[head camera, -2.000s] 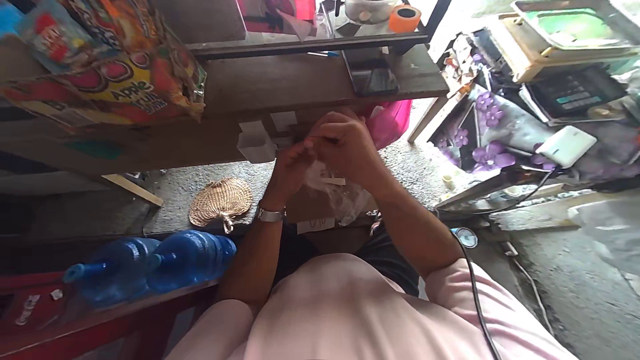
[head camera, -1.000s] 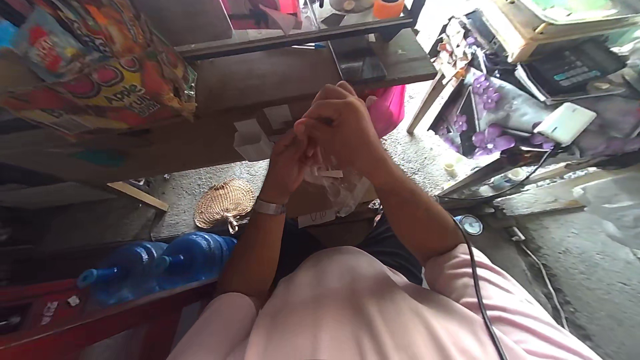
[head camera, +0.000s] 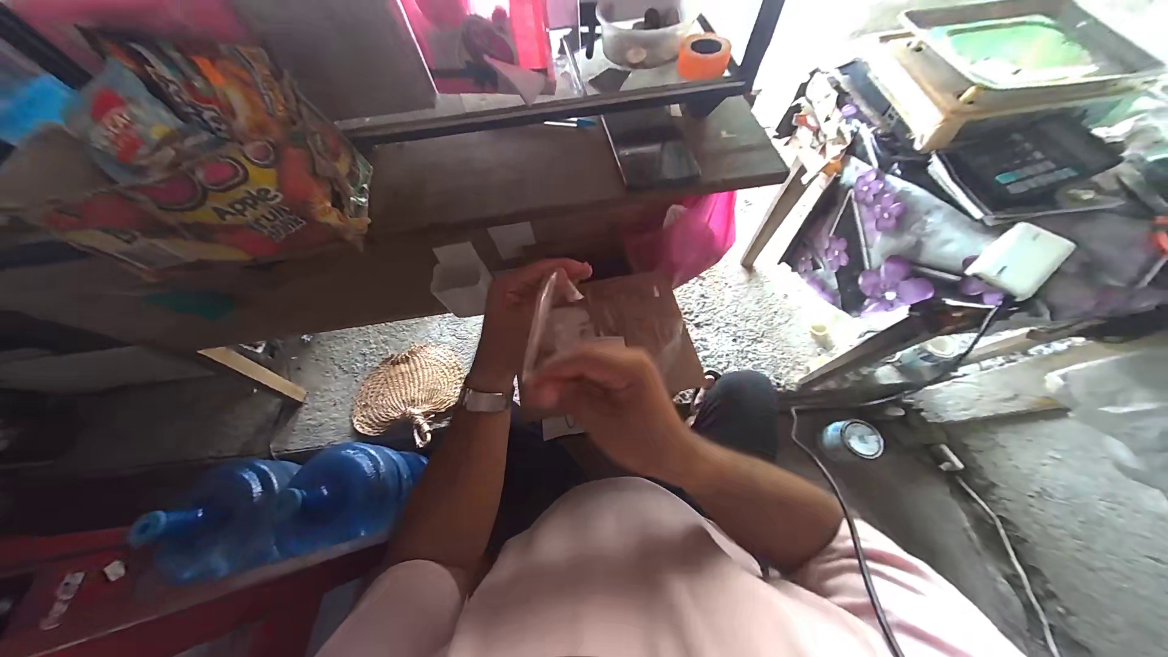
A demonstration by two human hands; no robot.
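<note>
A clear plastic bag (head camera: 540,324) stretches between my hands, its edge drawn taut. My left hand (head camera: 525,287), with a metal watch on the wrist, grips the bag's upper end. The lower end is pinched in the fingers of my right hand (head camera: 607,388). Beneath and behind the bag, in front of my lap, is a cardboard box (head camera: 684,360) with clear plastic on it. A white paper or plastic holder (head camera: 459,281) is fixed to the table's front, just beyond my left hand.
The wooden table (head camera: 456,182) carries a snack carton (head camera: 210,201) and a smartphone (head camera: 650,155). A pink bag (head camera: 698,237) hangs below it. Blue water bottles (head camera: 338,493) lie at left, by a woven fan (head camera: 411,388). A cable (head camera: 844,520) crosses my right arm.
My hands were close together at the bag; now they are apart, the right one lower and nearer my body, with the bag stretched between them.
</note>
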